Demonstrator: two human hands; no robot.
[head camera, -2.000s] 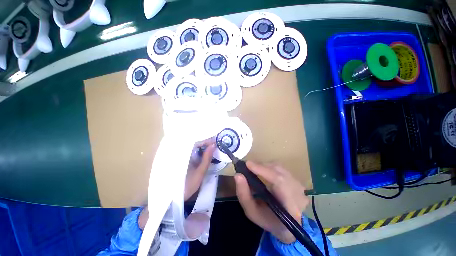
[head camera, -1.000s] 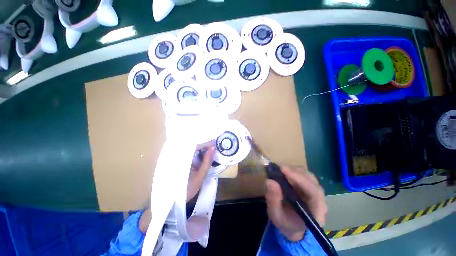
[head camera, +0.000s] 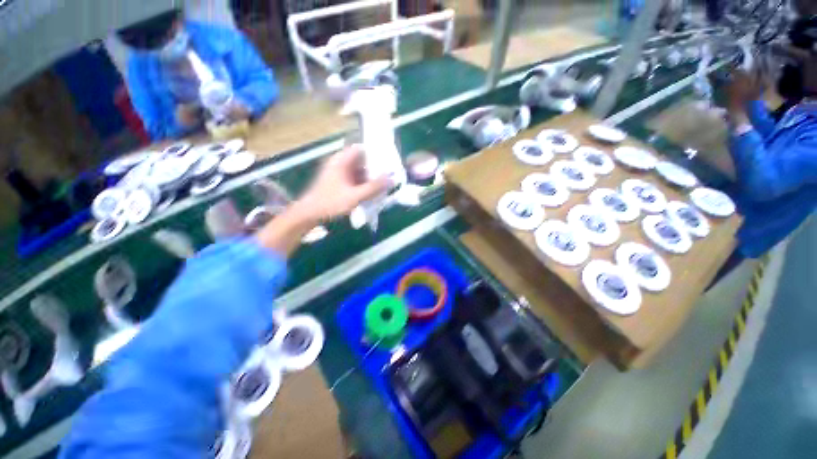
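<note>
My left hand (head camera: 345, 184) reaches forward over the green line at the end of a blue sleeve. It grips a white plastic housing (head camera: 381, 134), held above the line. The housing is overexposed and blurred, so its details do not show. My right hand is not in view, and neither is the soldering iron's handle. White round disc parts (head camera: 300, 342) lie at the lower left near the cardboard sheet (head camera: 305, 417), partly behind my sleeve.
A blue tray (head camera: 358, 336) holds a green solder spool (head camera: 386, 316), a tape roll (head camera: 423, 293) and a black soldering station (head camera: 484, 350). A cardboard box (head camera: 573, 309) at right carries rows of discs. White housings (head camera: 491, 124) stand along the line. People in blue sit opposite and at right.
The view has swung up and right. My left hand has carried a housing from the cardboard out over the line. My right hand and the iron have left the picture.
</note>
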